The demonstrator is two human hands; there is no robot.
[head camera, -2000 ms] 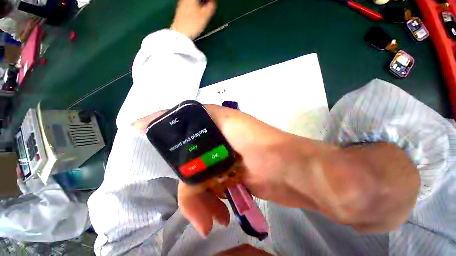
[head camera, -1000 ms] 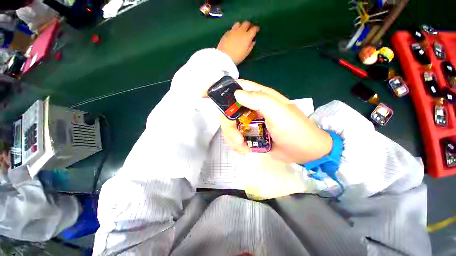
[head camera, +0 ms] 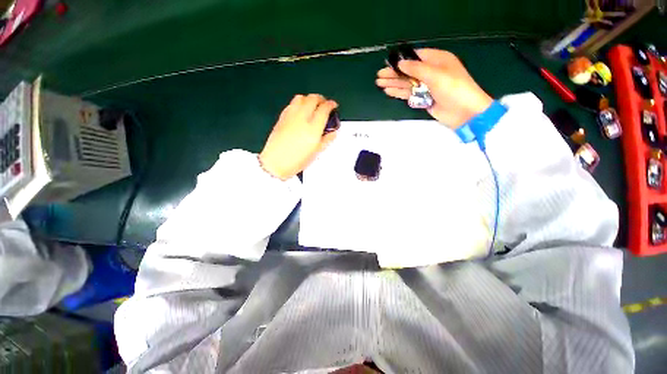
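Observation:
My right hand (head camera: 446,84), with a blue wrist strap (head camera: 483,123), holds an open smartwatch unit above the green mat, just past the paper's far edge. The unit's black screen (head camera: 403,60) is between thumb and fingers, and its small open case (head camera: 420,96) hangs below it. My left hand (head camera: 296,137) is at the paper's left edge, with its fingers on a dark watch unit (head camera: 332,121), partly hidden by them. Another watch unit (head camera: 368,165) lies alone, screen black, on the white paper (head camera: 424,219).
A red tray (head camera: 632,161) with watches stands at the right. Beside it are two open units, a red-handled tool (head camera: 558,86), a small orange-yellow ornament (head camera: 581,70) and a pen holder. A beige vented box (head camera: 88,142) with a black cable stands left. A sleeve shows at lower left.
My right hand has moved from near my body to beyond the paper, still with an open unit. My left hand has come back from the far belt and now has a dark unit. The lone unit on paper is uncovered.

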